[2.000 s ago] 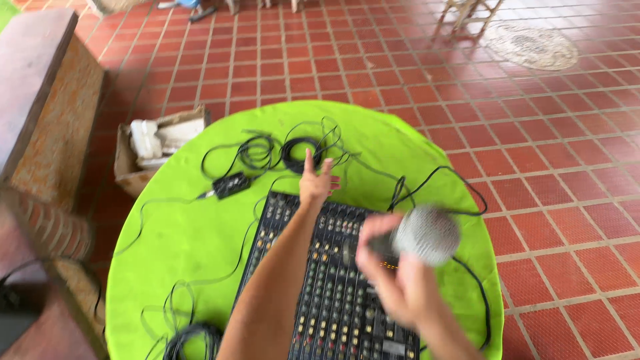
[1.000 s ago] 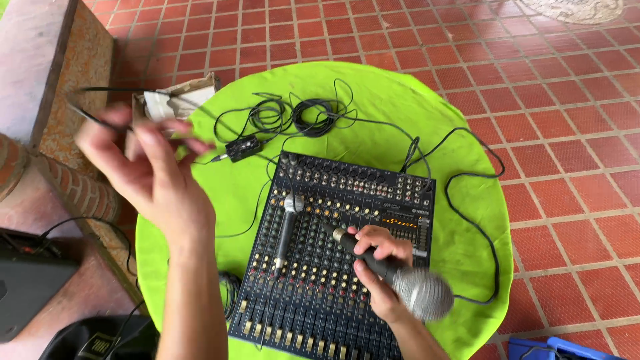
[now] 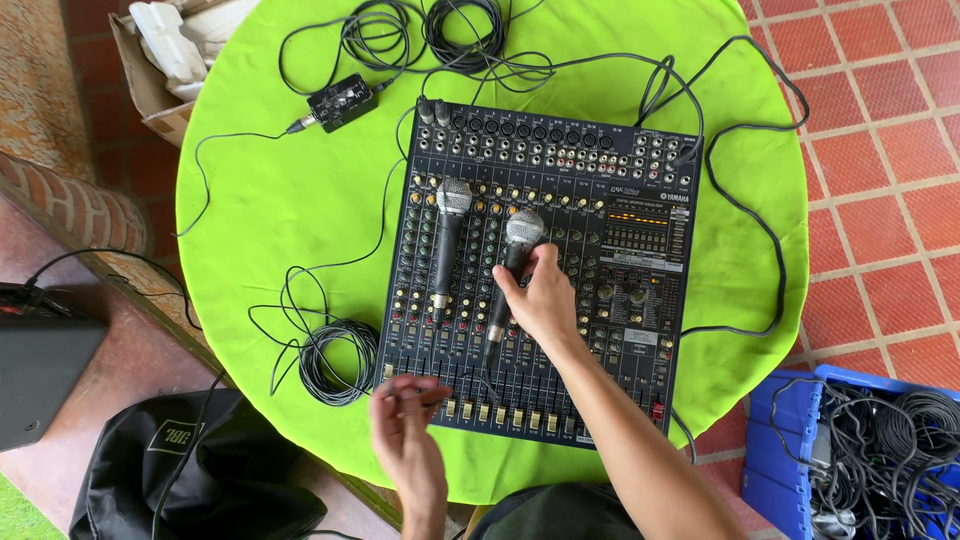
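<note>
My right hand [image 3: 541,296] grips the body of a wired microphone [image 3: 523,226] with a silver mesh head, over the middle of a black Yamaha mixing console [image 3: 641,420]. To its left a second microphone [image 3: 446,251] lies on the console's knobs, head toward the sockets. My left hand [image 3: 409,412] is at the console's lower left edge, its thumb and fingers together on a thin black cable. Beside that hand lies a coiled black cable [image 3: 339,364]. A small black box [image 3: 343,103] with a plugged cable rests at the upper left of the green tablecloth [image 3: 247,180].
More coiled cable [image 3: 465,34] lies behind the console. A blue crate [image 3: 772,450] full of cables stands at the lower right on the tiled floor. At left are a cardboard box [image 3: 150,97], a black JBL bag [image 3: 202,465] and a dark grey case [image 3: 45,367].
My right hand has brought its microphone down beside the other one, its head now pointing away from me. My left hand has come from the upper left to the console's near edge. The view has shifted.
</note>
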